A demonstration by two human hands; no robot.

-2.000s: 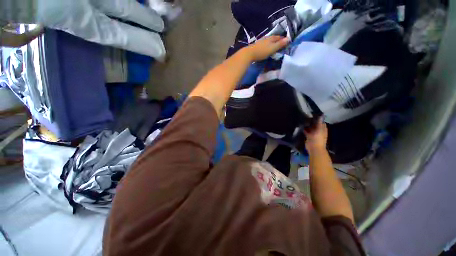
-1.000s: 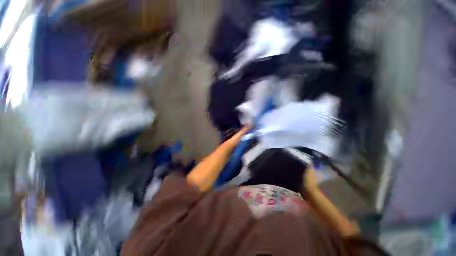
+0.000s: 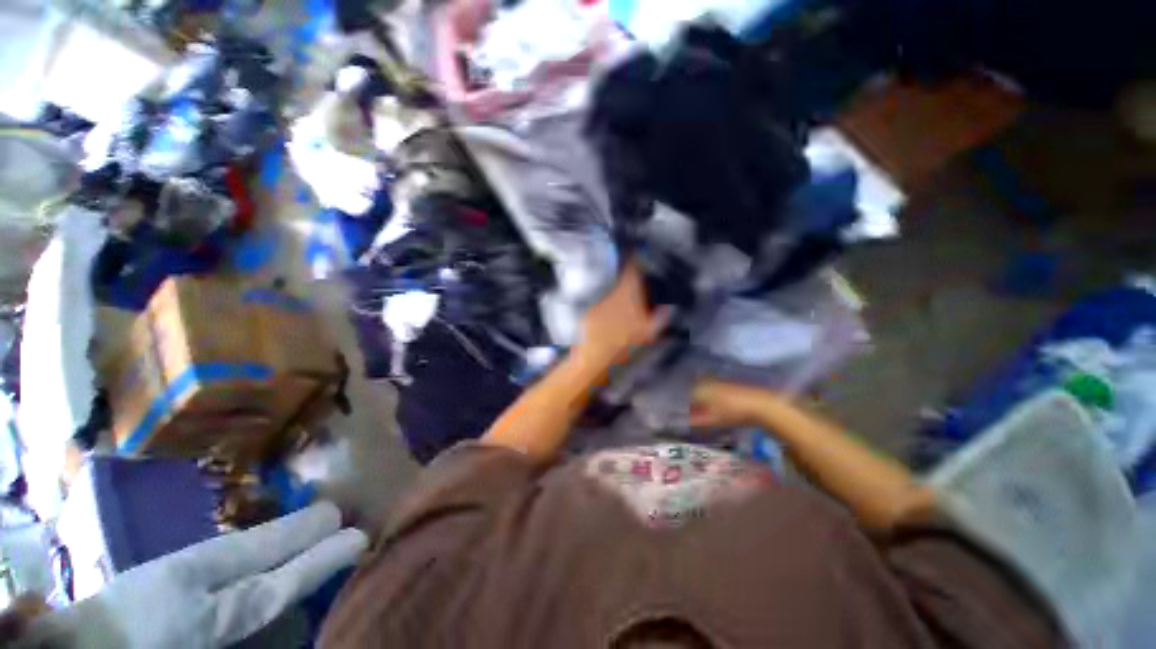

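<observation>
My left hand (image 3: 621, 320) is at the left edge of a heap of pale and dark cloth in front of my body. The picture is blurred, and I cannot tell whether its fingers hold the cloth. My right hand (image 3: 729, 403) is curled on the near edge of the pale grey-white cloth (image 3: 761, 332). A large heap of black cloth (image 3: 697, 140) lies just beyond both hands.
A pink basket (image 3: 459, 64) with white scraps is beyond, to the left. Black pieces (image 3: 463, 380) with pale strips lie left of my hands. A carton (image 3: 222, 361) with blue tape is further left. A pale grey chair-like surface (image 3: 1046, 488) is at right.
The view has swung, bringing the pink basket, carton and black heap into view. The bright white sheets seen between my hands earlier are no longer clearly there. My hands are now closer together.
</observation>
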